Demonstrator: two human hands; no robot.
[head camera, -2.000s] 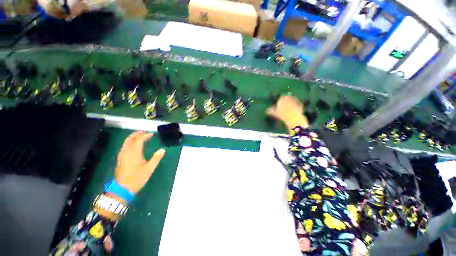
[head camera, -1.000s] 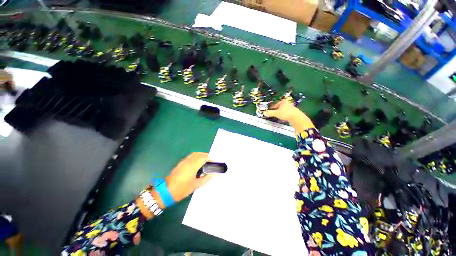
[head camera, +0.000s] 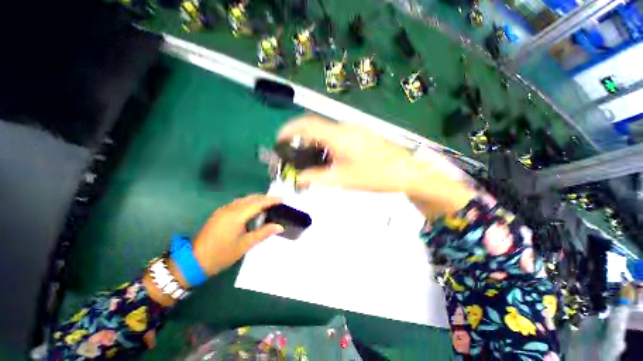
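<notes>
My left hand (head camera: 236, 236) holds a hollow black adapter housing (head camera: 289, 221) over the left part of the white paper sheet (head camera: 352, 261). The housing's open side faces right. My right hand (head camera: 338, 155), blurred, is above it and holds a circuit board assembly (head camera: 290, 169) with yellow and silvery parts and a dark piece. The board and housing are apart. A blurred dark object (head camera: 211, 168) hangs or lies left of the board; I cannot tell which.
Several circuit boards (head camera: 337, 75) lie on the green belt beyond the pale rail (head camera: 211, 62). A black housing (head camera: 274, 92) sits at the rail. A dark panel with black pieces (head camera: 70, 70) is at left. More boards are heaped at right (head camera: 574, 303).
My right hand has come back from the belt with a circuit board, towards my left hand. My left hand still holds the housing. The view has shifted.
</notes>
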